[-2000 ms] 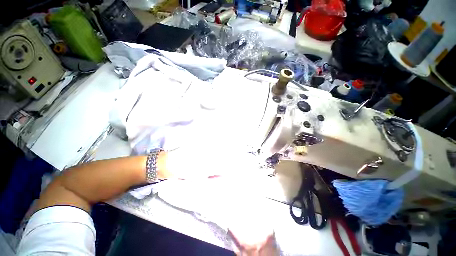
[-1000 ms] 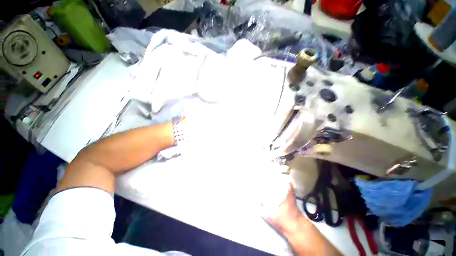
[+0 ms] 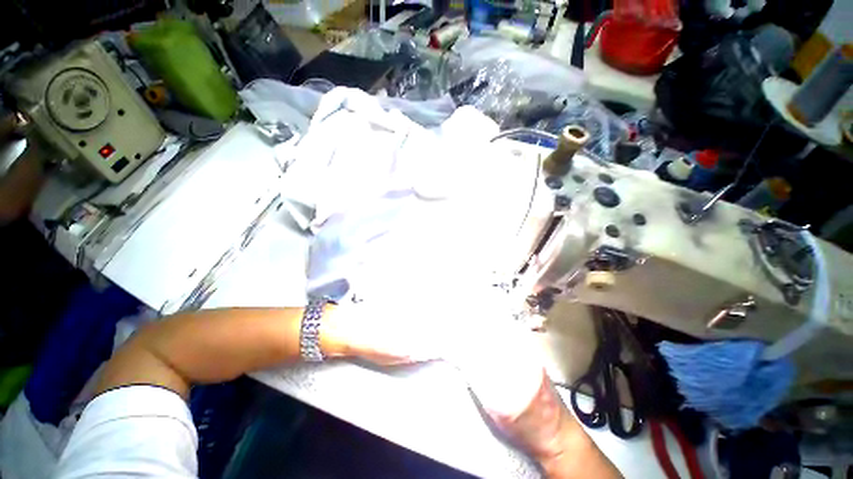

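Observation:
A white garment (image 3: 412, 196), partly overexposed, lies over the table and runs up to the needle area of the cream sewing machine (image 3: 673, 243). My left hand (image 3: 379, 351), with a metal watch band at the wrist, lies on the garment left of the needle; its fingers are washed out by glare. My right hand (image 3: 538, 421) is at the garment's near edge, below the needle area, thumb up along the cloth. Whether its fingers grip the cloth is lost in glare. The presser foot area (image 3: 538, 301) is small and bright.
Black scissors (image 3: 608, 398) and red-handled snips (image 3: 675, 449) lie below the machine head. A light blue bundle (image 3: 730, 379) hangs on its front. Clear plastic bags (image 3: 505, 84) lie behind the table. A second machine (image 3: 89, 112) stands at left, with part of another person's arm (image 3: 21, 182) beside it.
My right hand came up from the bottom edge to the cloth near the needle, then slightly lower. My left hand has shifted right and now lies lower on the cloth. Another person's arm appears at left.

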